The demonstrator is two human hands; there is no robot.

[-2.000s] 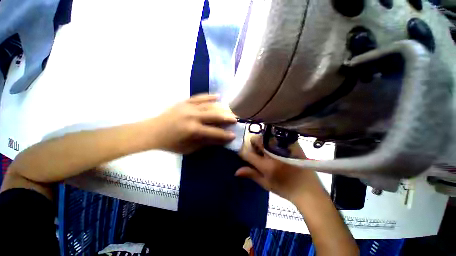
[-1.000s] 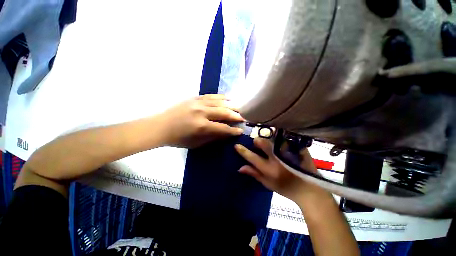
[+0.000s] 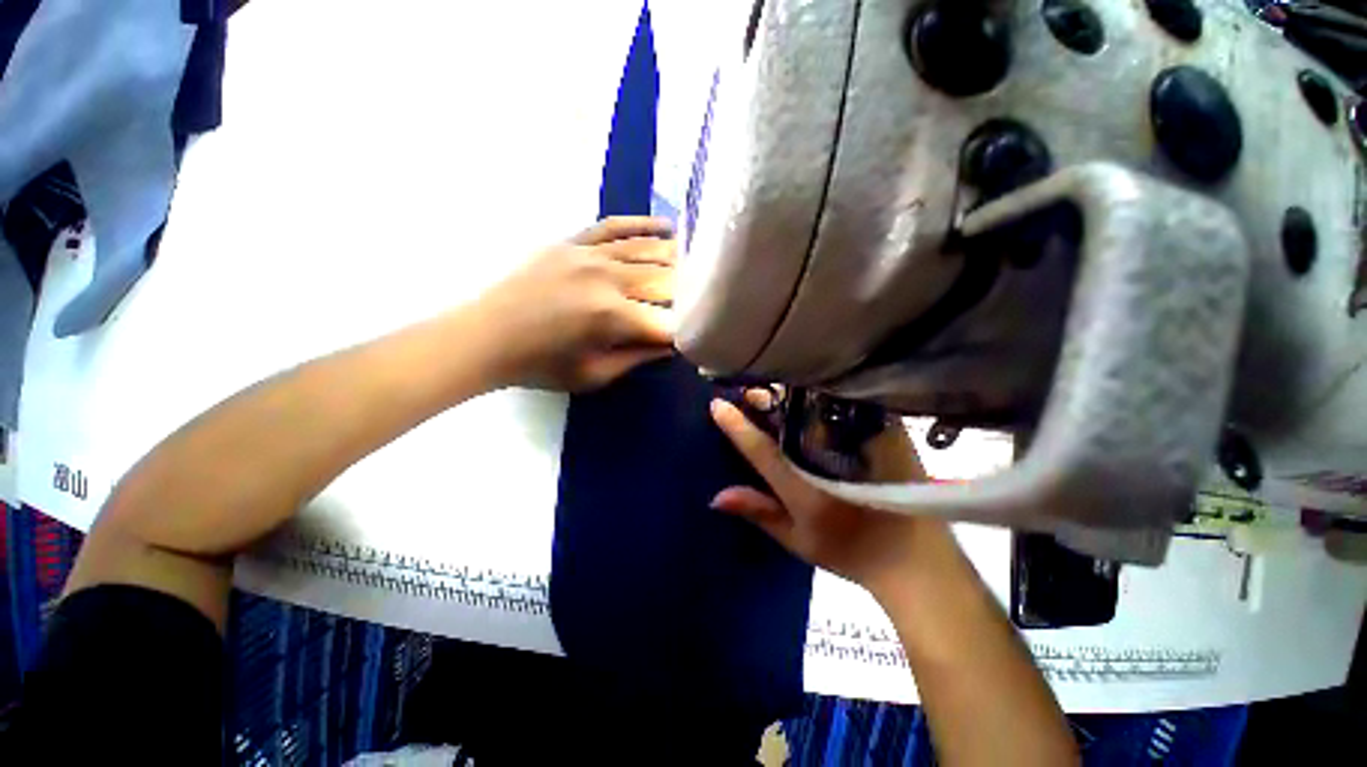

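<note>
A navy cut panel lies on the white table and hangs over its front edge. A narrow navy strip runs on beyond my left hand, with a bit of pale blue piece beside it. My left hand presses on the panel left of the machine head, its fingertips partly hidden by the head. My right hand lies on the panel's right edge, thumb and forefinger apart, partly behind the curved lever. The presser foot area is just beyond my right fingers; the needle cannot be made out.
The sewing machine head fills the upper right. A black phone lies right of my right hand. Pale blue and navy pieces lie at the upper left. A ruler scale runs along the table's front edge. Blue baskets stand below.
My left hand has moved away from me, up along the panel. Less of the pale blue piece shows beyond it. My right hand has stayed about in place. The view of the machine has shifted.
</note>
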